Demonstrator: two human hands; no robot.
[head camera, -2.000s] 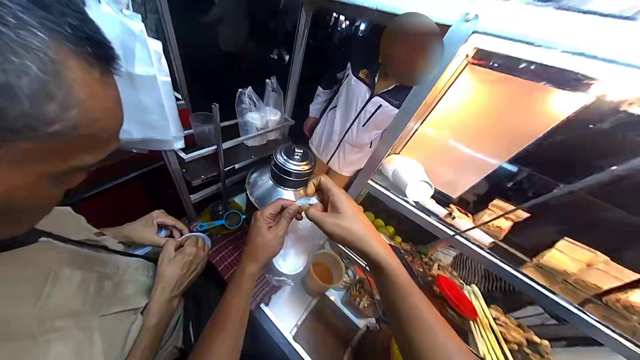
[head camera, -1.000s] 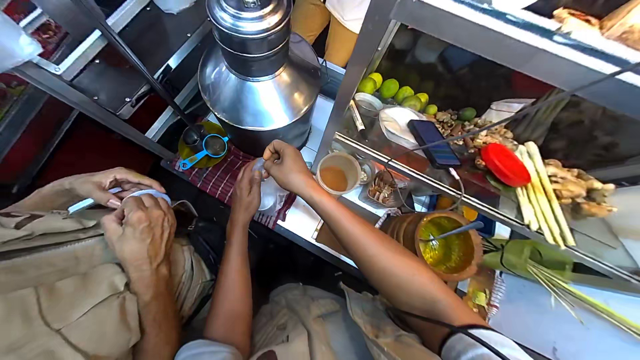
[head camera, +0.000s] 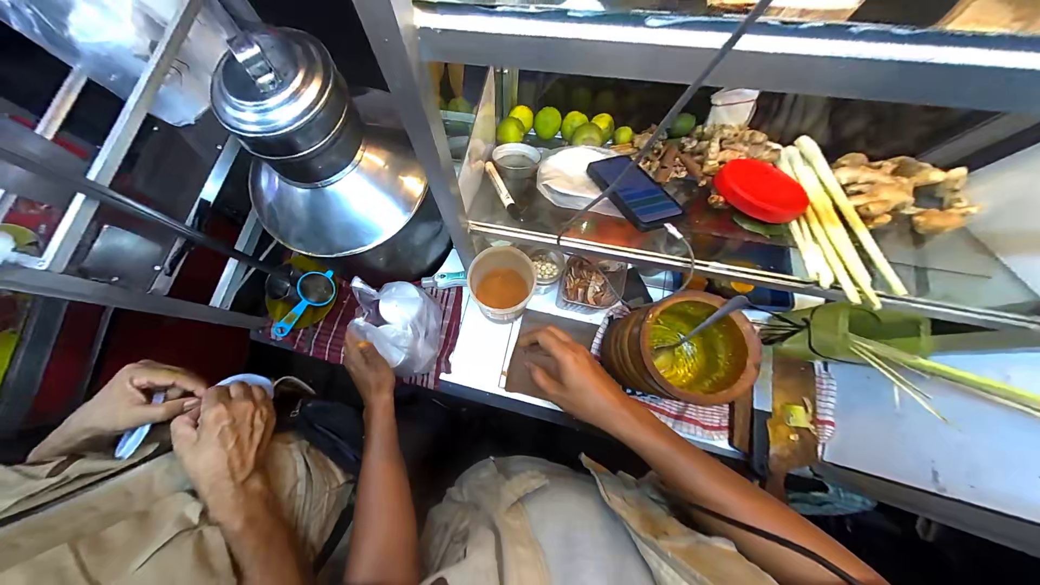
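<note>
My left hand holds a clear plastic bag with white contents, above a red checked cloth. My right hand has curled, parted fingers and nothing visible in it; it is over a brown board, and contact cannot be told. Between the hands and farther back is a plastic tub of orange-brown liquid. Right of my right hand stands a wooden pot of yellow-green liquid with a metal spoon in it.
Large metal vessel at back left; blue measuring scoop in front of it. A co-worker's hands are at left. The glass case's metal edge runs behind the pot, with a phone, limes and lemongrass stalks inside.
My hands were together at the top of the bag; now they are apart. My right hand has moved right, over the board, while the left keeps the bag. The view has shifted.
</note>
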